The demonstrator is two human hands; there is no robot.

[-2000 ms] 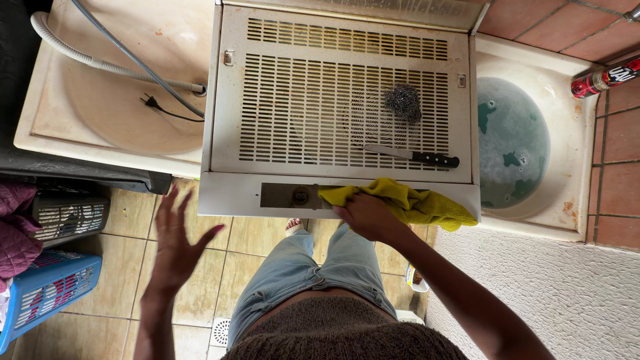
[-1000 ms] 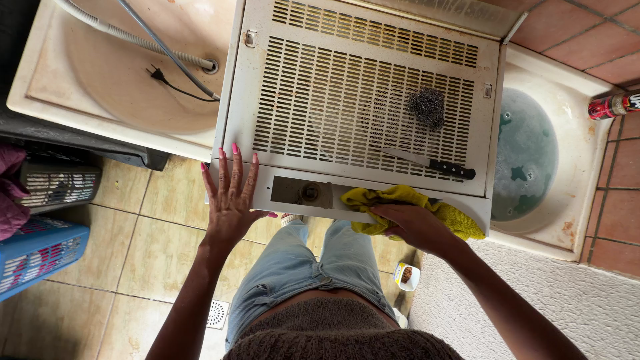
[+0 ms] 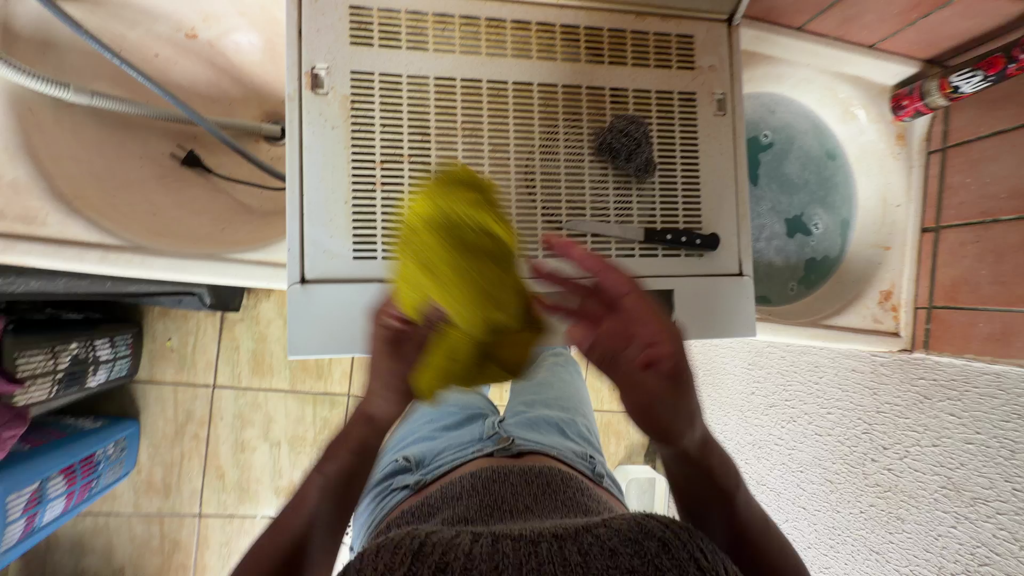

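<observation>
A yellow cloth (image 3: 460,264), blurred by motion, is gripped at its lower left by my left hand (image 3: 400,348). My right hand (image 3: 628,344) is just right of the cloth, fingers spread and holding nothing. Both are over the front edge of a white, stained range hood (image 3: 520,300) with a slotted grille. A steel wool scourer (image 3: 626,147) sits on the grille's right part. Below it lies a knife with a black handle (image 3: 680,238), its blade pointing left. The cloth and hands hide part of the hood's front strip.
Basins flank the hood: a stained one (image 3: 120,192) with hoses and a black plug (image 3: 193,160), and another (image 3: 872,208) holding cloudy water. A red and black can (image 3: 952,84) lies at the right basin's edge. Laundry baskets (image 3: 72,488) stand at lower left; a textured white surface (image 3: 864,456) is at right.
The yellow cloth has left the hood's front strip and passed from my right hand to my left. My right hand is now free of it. The scourer and knife rest on the grille as before.
</observation>
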